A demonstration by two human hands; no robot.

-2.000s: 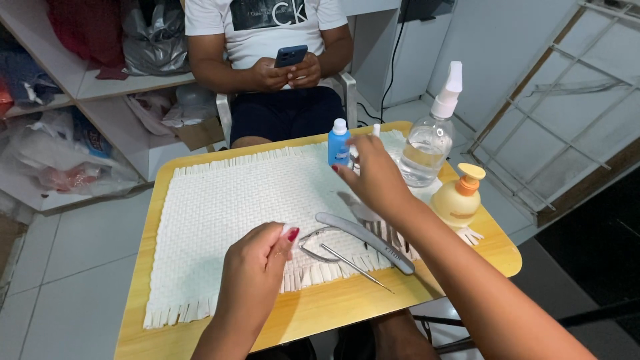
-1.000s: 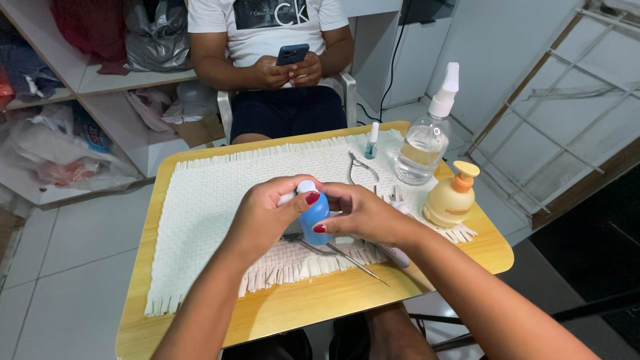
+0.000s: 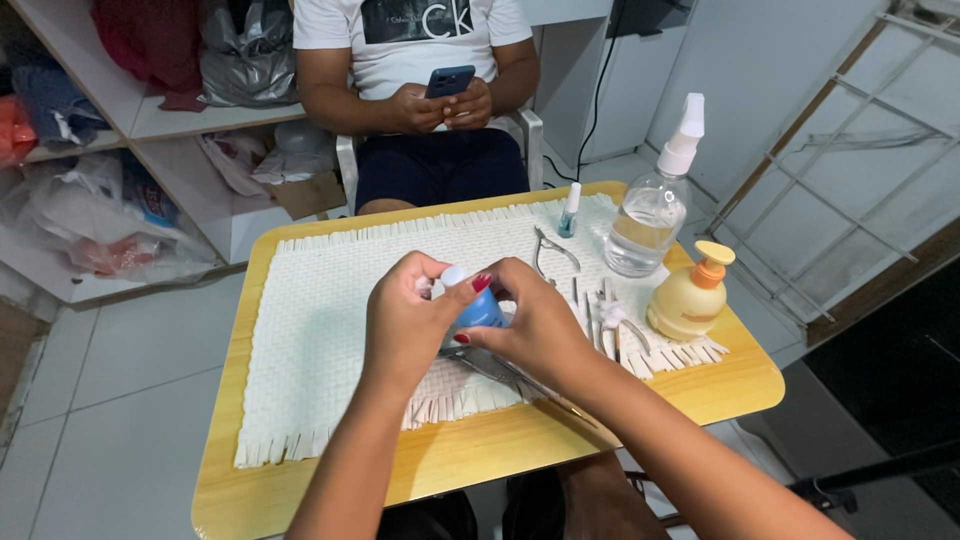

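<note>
Over the white woven mat [image 3: 322,315], both my hands are on a small blue plastic bottle [image 3: 481,309]. My left hand [image 3: 409,319] has its thumb and fingers at the white cap [image 3: 452,276] and pinches a bit of white cotton [image 3: 424,286]. Around the bottle's body my right hand [image 3: 532,322] is closed. Beneath the hands lie metal tools [image 3: 487,364], partly hidden. Metal nippers [image 3: 555,251] rest farther back, near a small nail polish bottle [image 3: 569,214] with a white cap. More slender tools and nippers [image 3: 634,334] lie to the right, with a cotton tuft [image 3: 611,313] on them.
A clear spray bottle [image 3: 645,229] and a yellow pump bottle [image 3: 688,300] stand on the right of the wooden table [image 3: 442,465]. Across it sits a person [image 3: 427,67] holding a phone [image 3: 450,81]. Shelves [image 3: 180,127] with bags stand at the left.
My right hand reached for the blue bottle two seconds ago, when it stood at the mat's far side. The bottle is now nearer, between both hands. My left hand has moved up and right.
</note>
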